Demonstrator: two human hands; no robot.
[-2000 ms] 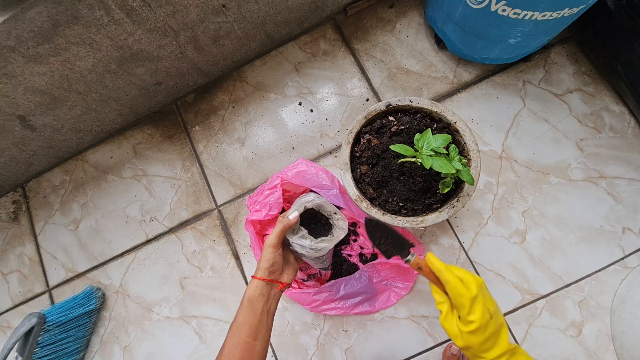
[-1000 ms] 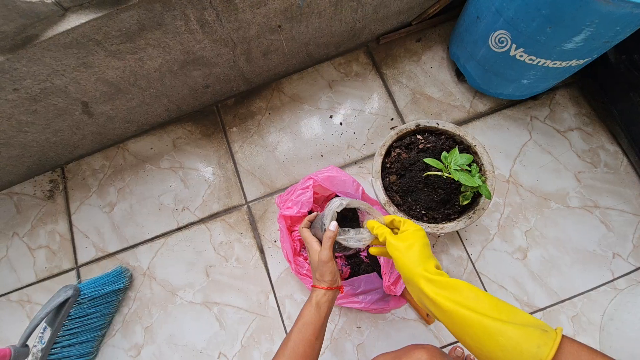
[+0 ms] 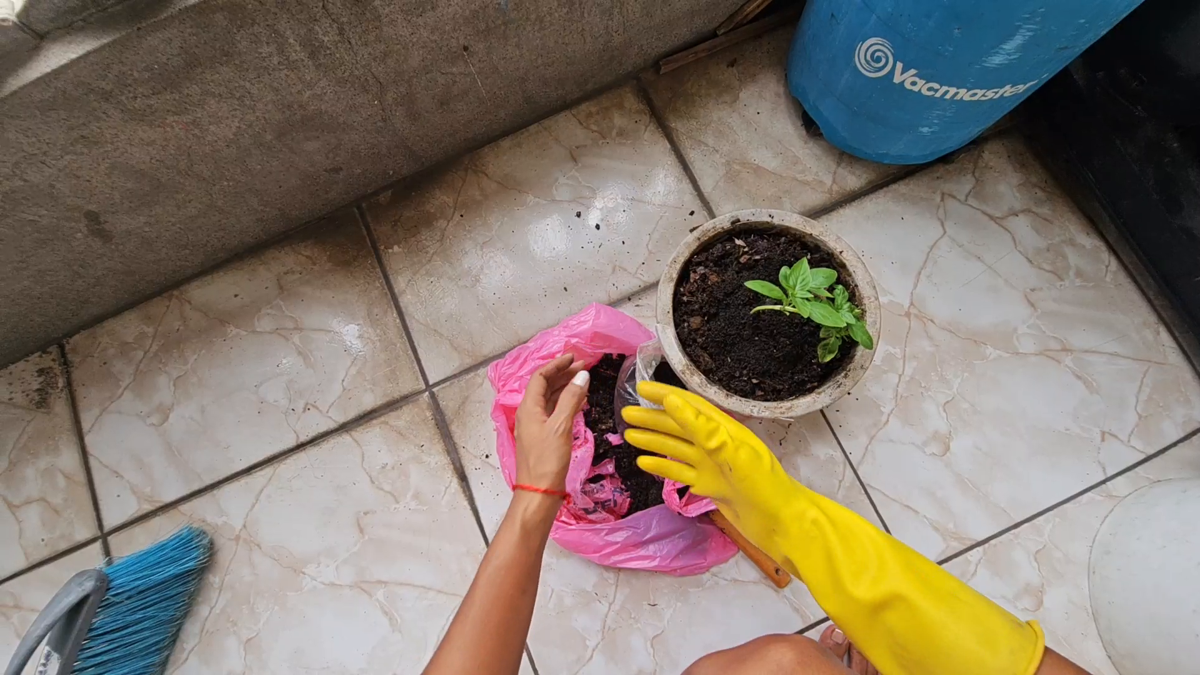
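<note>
My bare left hand (image 3: 551,422), with a red string at the wrist, is over the left part of a pink plastic bag (image 3: 637,544) of dark soil (image 3: 605,403), its fingers apart and holding nothing. My right hand (image 3: 703,445), in a yellow rubber glove, is spread over the bag's right side. A clear plastic bag (image 3: 626,389) with soil lies between the hands, partly hidden by the glove. The wooden handle (image 3: 764,561) of the trowel sticks out at the lower right of the pink bag; its blade is hidden. A round pot (image 3: 667,309) of soil with a leafy green plant (image 3: 806,300) adjoins the bag.
A broom with blue bristles (image 3: 145,600) lies at lower left on the tiled floor (image 3: 281,328). A concrete wall (image 3: 281,122) runs along the upper left. At upper right is a blue container (image 3: 937,84), with a dark object beside it. A pale round thing (image 3: 1148,572) is at the right edge.
The gloved hand held the trowel two seconds ago, then gripped the clear bag's rim with my left hand. Both hands have let go of the clear bag, which has moved right, toward the pot.
</note>
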